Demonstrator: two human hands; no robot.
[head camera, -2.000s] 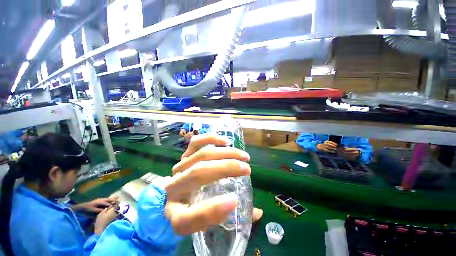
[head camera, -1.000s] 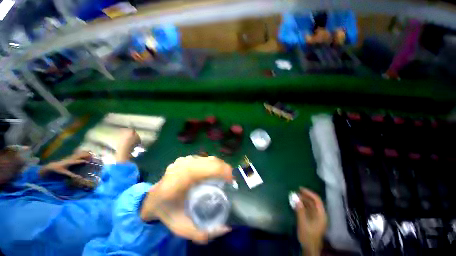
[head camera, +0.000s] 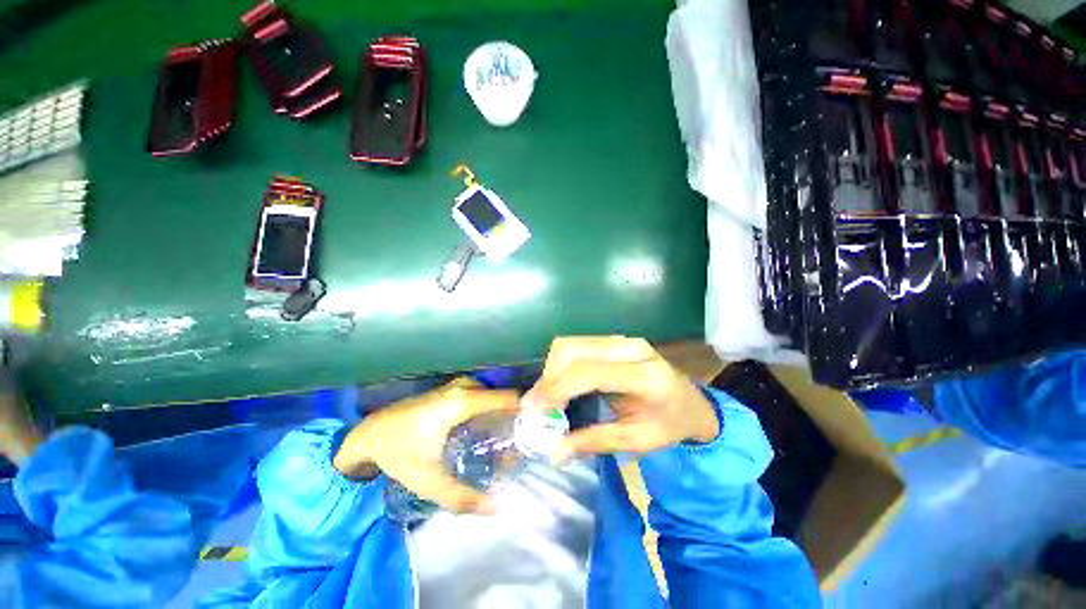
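Observation:
A clear plastic water bottle (head camera: 479, 452) is held low in front of me, below the bench's front edge. My left hand (head camera: 423, 443) is wrapped around its body. My right hand (head camera: 622, 399) has its fingers on the white cap (head camera: 542, 431) at the bottle's mouth; whether the cap is screwed on cannot be told. On the green bench, an LCD display module (head camera: 491, 223) with a gold tail lies beside a small grey piece (head camera: 455, 267). A housing with display fitted (head camera: 286, 243) lies to the left, a small dark piece at its lower end.
Several red-black housings (head camera: 389, 101) lie at the back left, near a white cup-like container (head camera: 499, 83). A glossy black blister tray (head camera: 911, 297) is right, white sheet (head camera: 729, 179) along its left edge. A cardboard box (head camera: 863, 476) stands below. Blue sleeves show at both sides.
The view has tipped down. The bottle has come down from in front of my face. My right hand has moved left from near the tray to the bottle's mouth.

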